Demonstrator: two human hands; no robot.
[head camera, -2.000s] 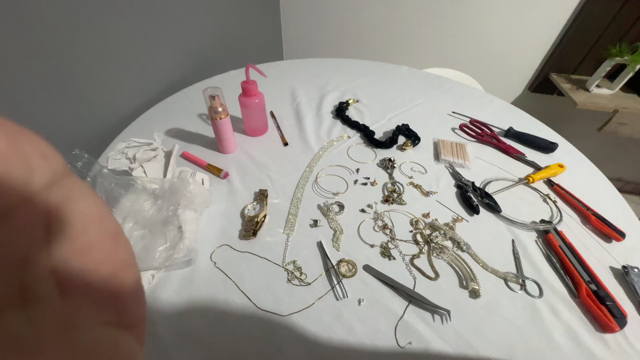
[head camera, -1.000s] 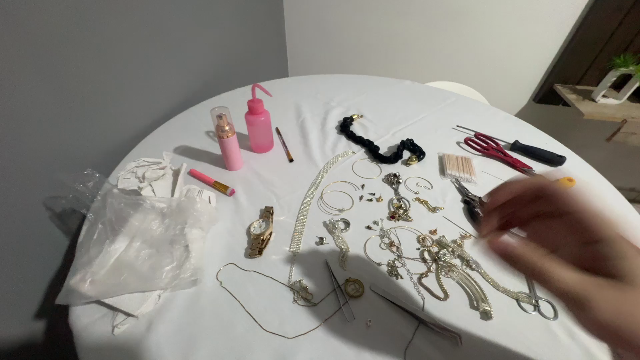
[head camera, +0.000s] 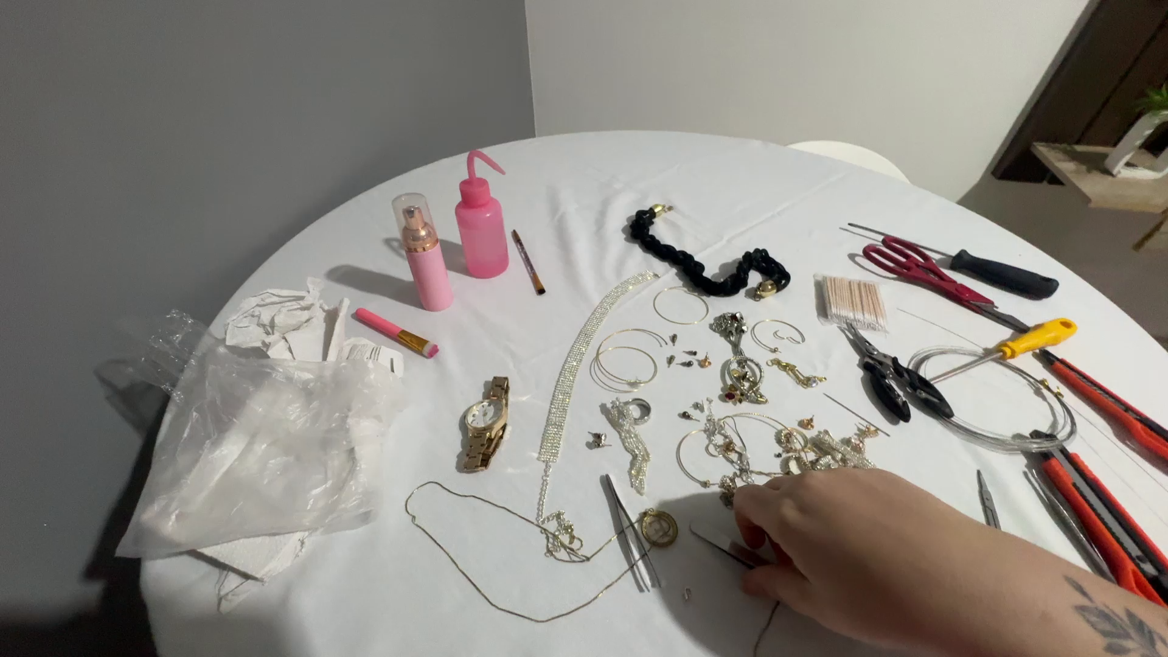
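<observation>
From the lower right comes my right hand (head camera: 821, 547), its thumb and fingertips closed around the dark metal tweezers (head camera: 721, 544), whose tip points left. A silver pair of tweezers (head camera: 626, 534) lies left of it, touching a thin chain necklace (head camera: 484, 598) near a round gold pendant (head camera: 659, 527). Just beyond my fingers is a tangle of chains and bracelets (head camera: 757, 438), partly hidden by the hand. A rhinestone choker (head camera: 584, 365) and a gold wristwatch (head camera: 486, 424) lie to the left. My left hand is out of view.
Pink bottles (head camera: 482, 233) stand at the back left, near a plastic bag (head camera: 265, 447) with white paper. A black braided necklace (head camera: 703, 265) lies at the back. On the right are cotton swabs (head camera: 853, 303), pliers (head camera: 890, 374), red scissors (head camera: 926, 274), a yellow-handled screwdriver (head camera: 1036, 339) and red utility knives (head camera: 1095, 520).
The large blurred hand at the left two seconds ago is gone. My right hand has come in from the right and moved left and down, onto the dark tweezers.
</observation>
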